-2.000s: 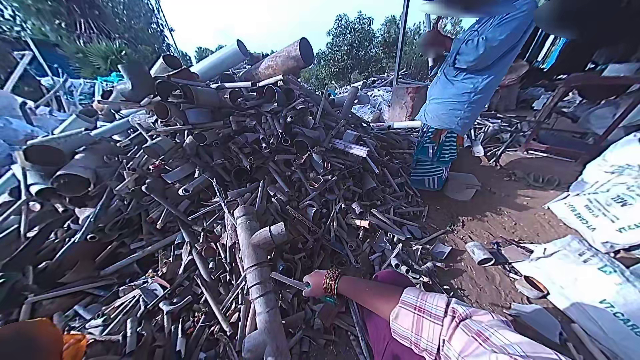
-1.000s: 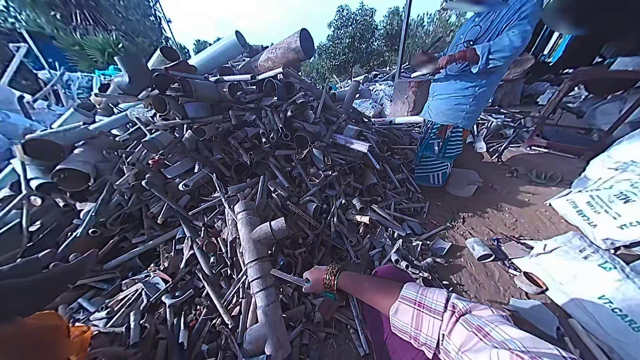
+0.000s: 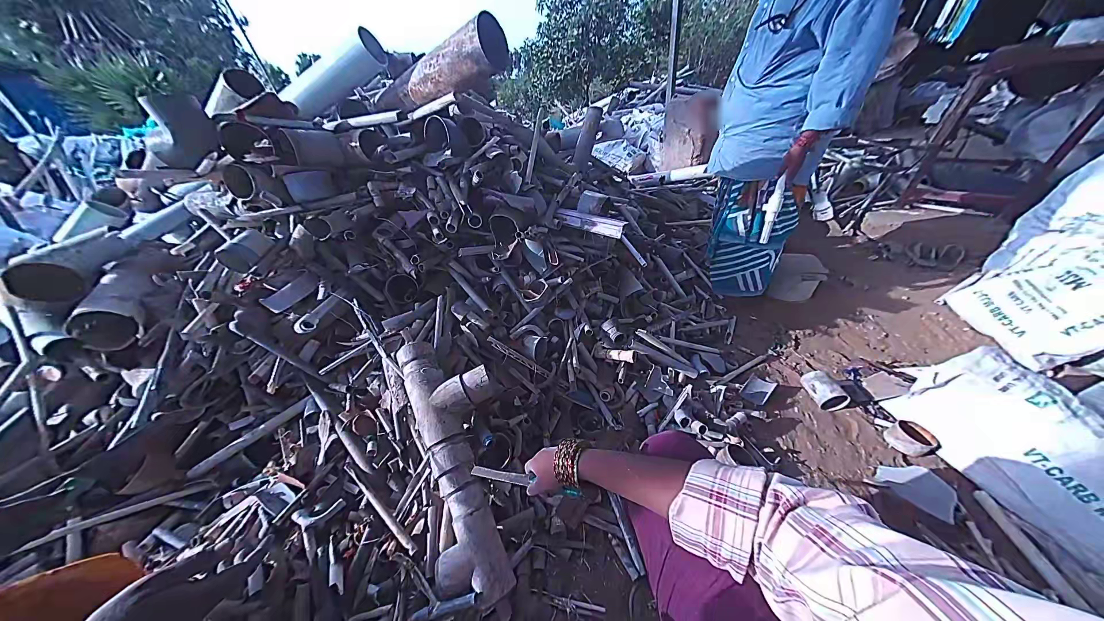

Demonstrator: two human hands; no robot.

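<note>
My right hand (image 3: 545,473), with bangles at its wrist and a plaid sleeve behind it, is closed on a narrow, flat grey strip (image 3: 502,475) whose material I cannot tell. The strip points left, its tip near a thick, dirty grey branched plastic pipe (image 3: 450,457). This pipe lies slanted on a large heap of scrap pipes and fittings (image 3: 483,285). My left hand is not recognisable in view. At the bottom left edge are an orange thing (image 3: 73,588) and a dark curved shape beside it, both unclear.
A person in a blue shirt (image 3: 776,95) stands beyond the heap at the right, a white pipe piece (image 3: 773,210) in one hand. White printed sacks (image 3: 992,431) lie at the right edge. Short pipe rings (image 3: 824,391) rest on the bare soil. Wide pipes (image 3: 461,60) top the heap.
The other person's hand has come down from chest height to beside the thigh, with a white pipe piece now visible in it. My right hand stays in nearly the same place, holding the strip.
</note>
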